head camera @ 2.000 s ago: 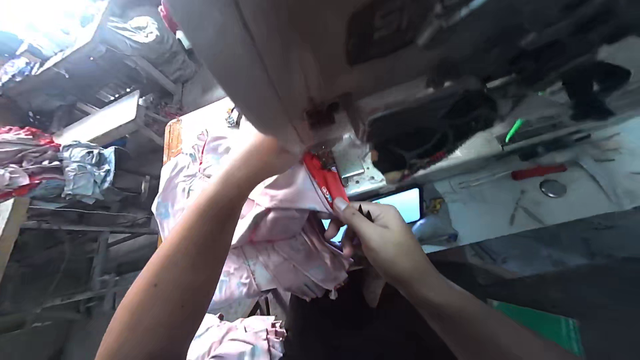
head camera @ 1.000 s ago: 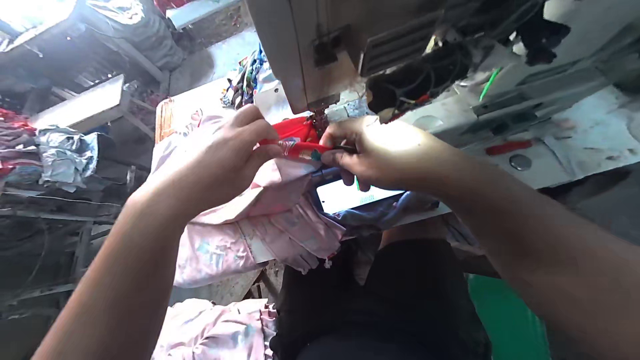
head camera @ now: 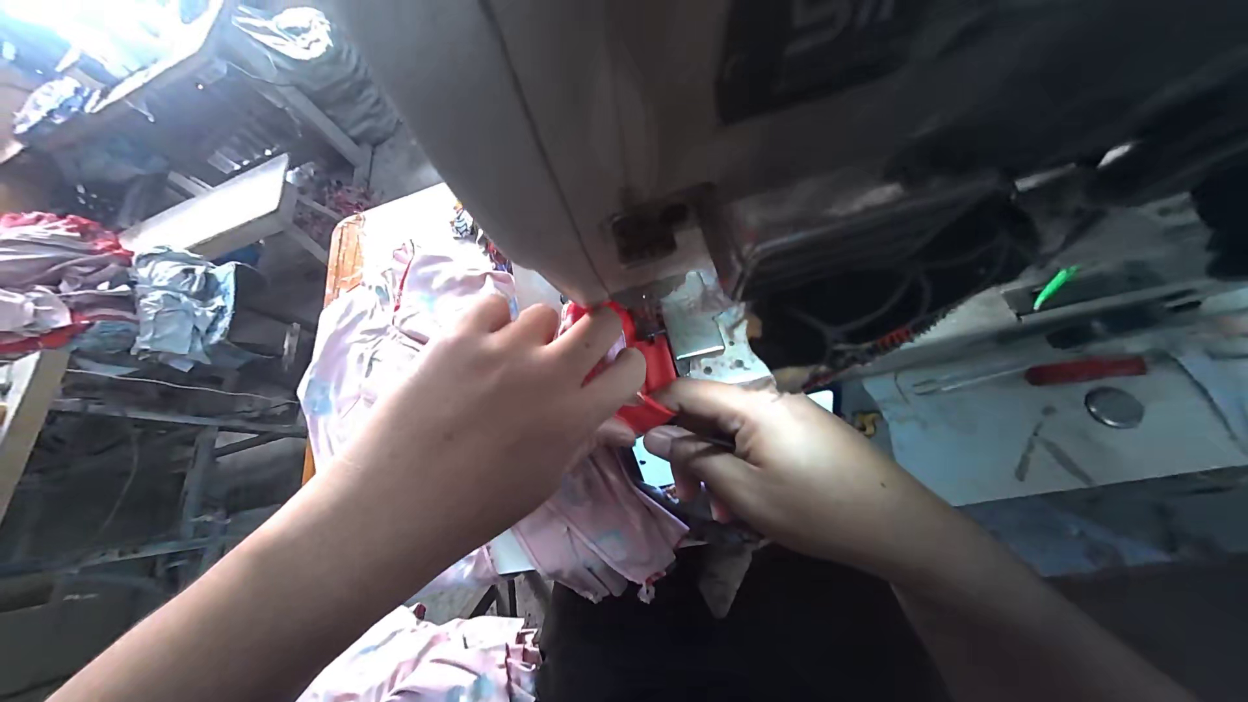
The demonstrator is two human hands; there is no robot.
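A sewing machine's head (head camera: 546, 127) fills the top of the view, its metal needle plate (head camera: 726, 361) below. Red fabric trim (head camera: 655, 366) lies at the needle area, left of the plate. My left hand (head camera: 517, 390) pinches this trim from the left with bent fingers. From the right, my right hand (head camera: 780, 458) grips the trim's lower edge between thumb and fingers. Pale pink patterned fabric (head camera: 604, 522) spreads beneath my left hand and hangs over the table's front edge. Its part under the machine's head is hidden.
A red-handled screwdriver (head camera: 1087, 370), a round metal disc (head camera: 1114, 408) and a small metal tool (head camera: 1033, 444) lie at the right. A lit phone (head camera: 653, 463) shows partly behind my hands. Garment piles (head camera: 185, 297) stand at the left, and more pink fabric (head camera: 429, 658) lies below.
A second ago both hands held the red trim apart from the machine's head, in front of it; now they hold it close under the needle area. The view has shifted.
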